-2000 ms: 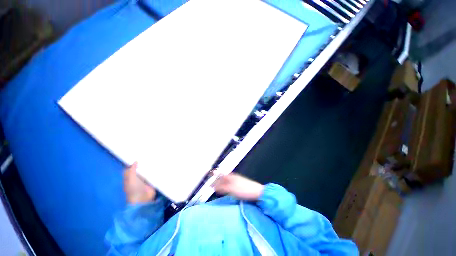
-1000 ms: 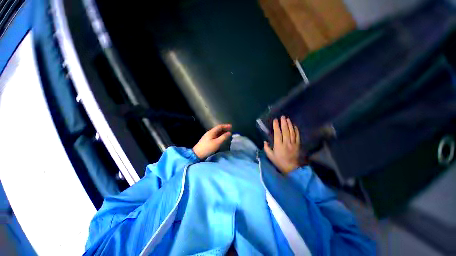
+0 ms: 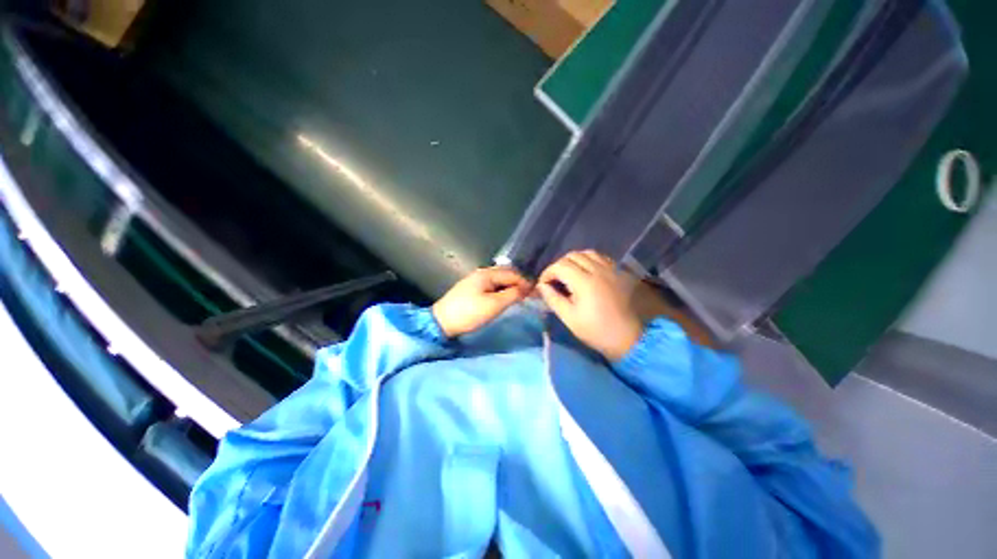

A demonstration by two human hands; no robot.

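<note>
The grey-purple strip stock [image 3: 659, 142] lies in long bands on a green board [image 3: 847, 311] at the right. My left hand [image 3: 478, 302] and my right hand [image 3: 596, 304] meet at the near left end of the stock, close to my smock. The thumb and finger of each hand are pinched together, fingertips nearly touching. A small dark bit shows between them, which looks like the end of a black edge strip [image 3: 532, 286]. Most of it is hidden by my fingers.
A white panel [image 3: 55, 437] lies at the far left beside the curved-looking conveyor rail [image 3: 186, 388]. A dark metal bar [image 3: 301, 309] juts out below the rail side. A pale tape roll [image 3: 958, 180] sits on the green board. Cardboard [image 3: 552, 22] shows at the top.
The view has turned further right from the panel to the strip stock. My right hand, flat on the stock a second ago, is now pinched beside my left hand, which has moved in to meet it.
</note>
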